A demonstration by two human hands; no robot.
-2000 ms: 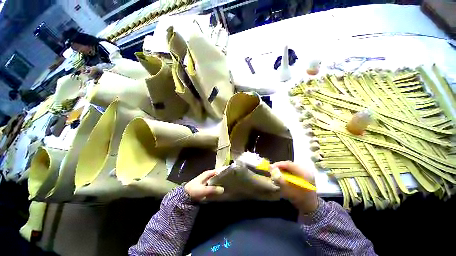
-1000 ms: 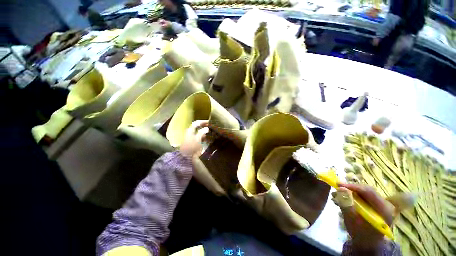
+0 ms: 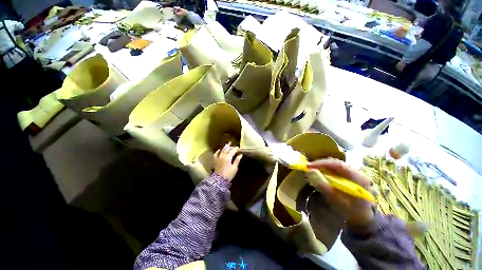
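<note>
My right hand [image 3: 343, 190] grips the yellow handle of the glue brush [image 3: 341, 185]. Its whitish crusted head lies at the top edge of a tan bag body [image 3: 211, 124] with a yellow inside. My left hand [image 3: 227, 162] is at that body's near rim, above its dark brown panel [image 3: 249, 179]; its fingertips reach over the edge, and their exact grip is hard to tell. Another bag body [image 3: 283, 203] stands open below my right hand, partly hidden by it.
More bag bodies [image 3: 172, 97] stand at left and behind. A pile of yellow-tan straps [image 3: 423, 211] lies at right. A white tapered bottle [image 3: 376, 133], black cloth and metal tools lie beyond. A person [image 3: 436, 45] stands at far right.
From one second ago, my right hand and brush moved left and up, from the nearest body to the one beside it. My left hand shifted right along that body. The view turned left earlier.
</note>
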